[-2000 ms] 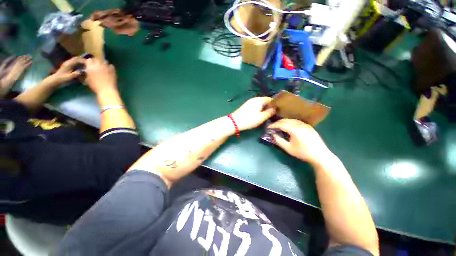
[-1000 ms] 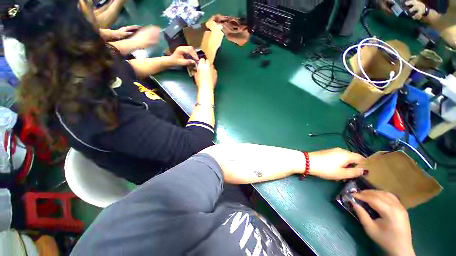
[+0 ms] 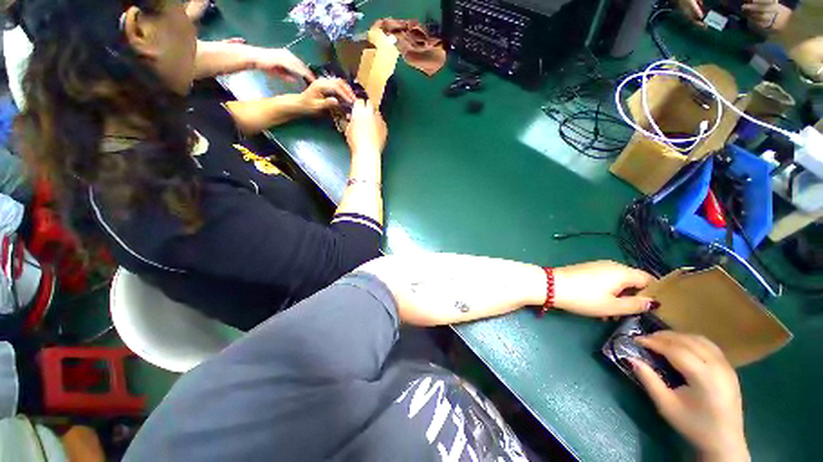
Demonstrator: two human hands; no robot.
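A small retail box (image 3: 617,351) stands open on the green bench at the lower right, dark outside, with its plain brown lid (image 3: 719,318) raised behind it. Shiny clear plastic of an accessory bag (image 3: 626,343) shows inside. My left hand (image 3: 606,289) lies at the box's back left corner, fingertips on the edge beside the lid. My right hand (image 3: 690,374) is over the box, with thumb and fingers at the plastic and a dark part; the fingers hide most of the inside.
Behind the box are a black coiled cable (image 3: 642,233), a blue bin (image 3: 695,219) with a red-handled tool, and a brown carton (image 3: 643,162) under white cable (image 3: 623,101). A black equipment case (image 3: 492,38) stands farther back. A seated person (image 3: 226,217) works at the left.
The view has swung left since the oldest frame, so the box appears lower right. Since the last frame, my right fingers have shifted slightly at the plastic. My left hand stays by the lid.
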